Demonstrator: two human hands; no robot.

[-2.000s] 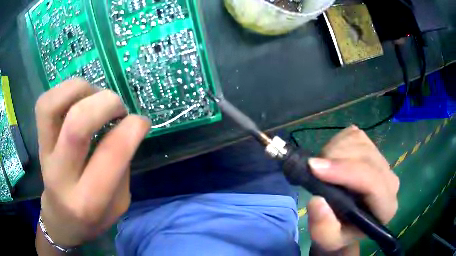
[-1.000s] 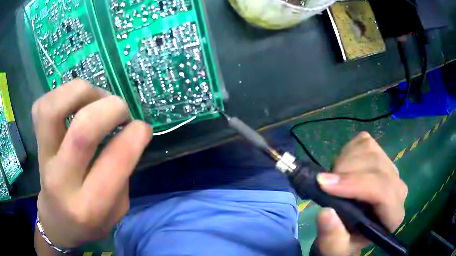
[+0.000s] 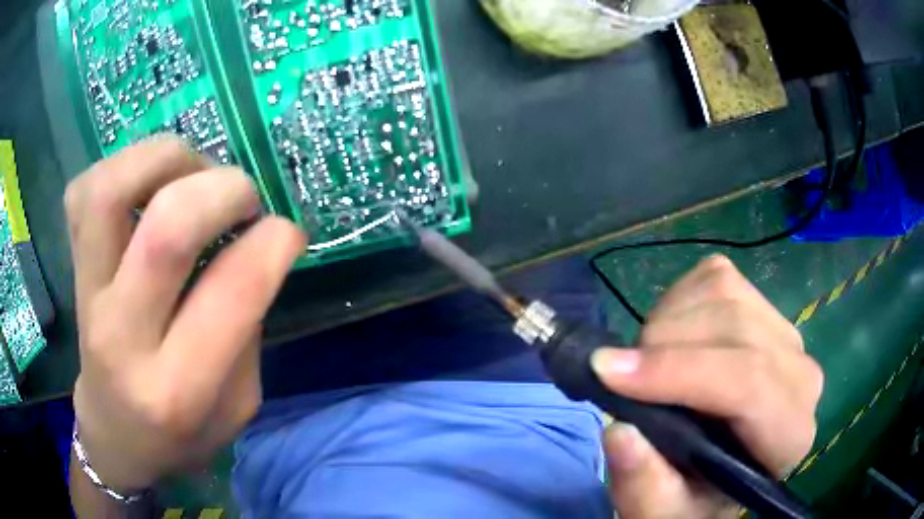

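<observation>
My right hand (image 3: 709, 375) holds the soldering iron (image 3: 583, 360) like a pen; its grey tip points up and left, at the lower right part of the right circuit board (image 3: 355, 132). My left hand (image 3: 167, 304) pinches a thin bright solder wire (image 3: 350, 240) between thumb and fingers. The free end of the wire meets the iron tip over the lower edge area of that board; exact contact is too small to tell. A second green board (image 3: 142, 66) lies alongside at the left, partly hidden by my left hand.
A whitish-yellow tub (image 3: 567, 30) and a yellow-brown sponge tray (image 3: 732, 66) are at the upper right, beside dark equipment (image 3: 805, 35). A black cord (image 3: 699, 242) curves past the bench edge. More boards with a yellow strip (image 3: 15, 304) lie far left. The wearer's blue clothing (image 3: 426, 451) is below.
The iron tip has moved left from the board's lower right corner onto its lower part, meeting the wire end. The wire end has risen slightly over the board. The boards sit slightly further right in view.
</observation>
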